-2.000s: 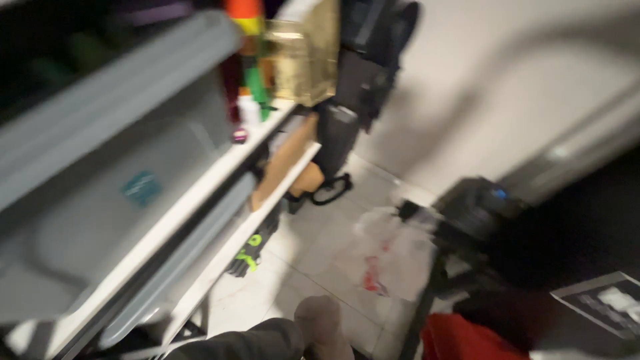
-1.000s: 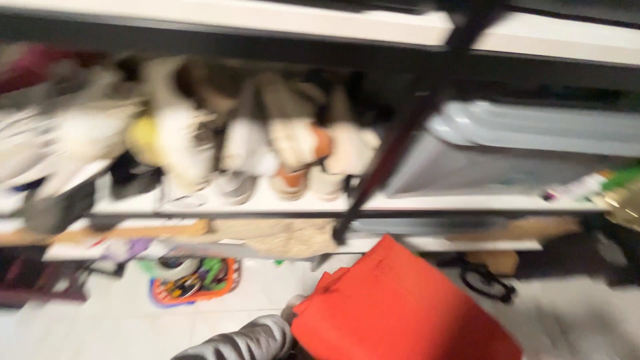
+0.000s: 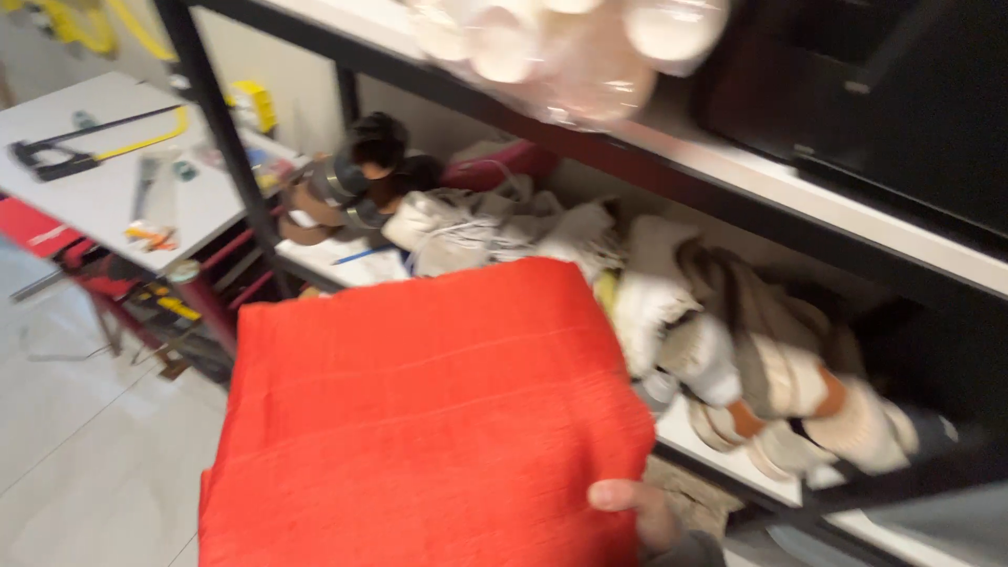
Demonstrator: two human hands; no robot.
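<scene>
A folded red cloth (image 3: 425, 409) fills the lower middle of the head view, in front of a shelf rack. My right hand (image 3: 642, 508) grips its lower right edge, thumb on top and the other fingers mostly hidden. A grey sleeve shows at that wrist. My left hand is not in the picture. Behind the cloth, shoes (image 3: 693, 339) and bundled white fabric or shoes with laces (image 3: 496, 224) lie on the middle shelf.
A black-framed rack (image 3: 228, 142) stands ahead, with plastic-wrapped cups or rolls (image 3: 567, 47) on its upper shelf. At the left, a white table (image 3: 102, 205) bears a hacksaw (image 3: 102, 142) and small items. A yellow tape measure (image 3: 253, 105) is behind the rack post. Tiled floor (image 3: 87, 465) lies lower left.
The view has swung strongly along the rack, to the table and hacksaw. The red cloth, only partly seen at the lower edge at first, is now held up in front of the shelves.
</scene>
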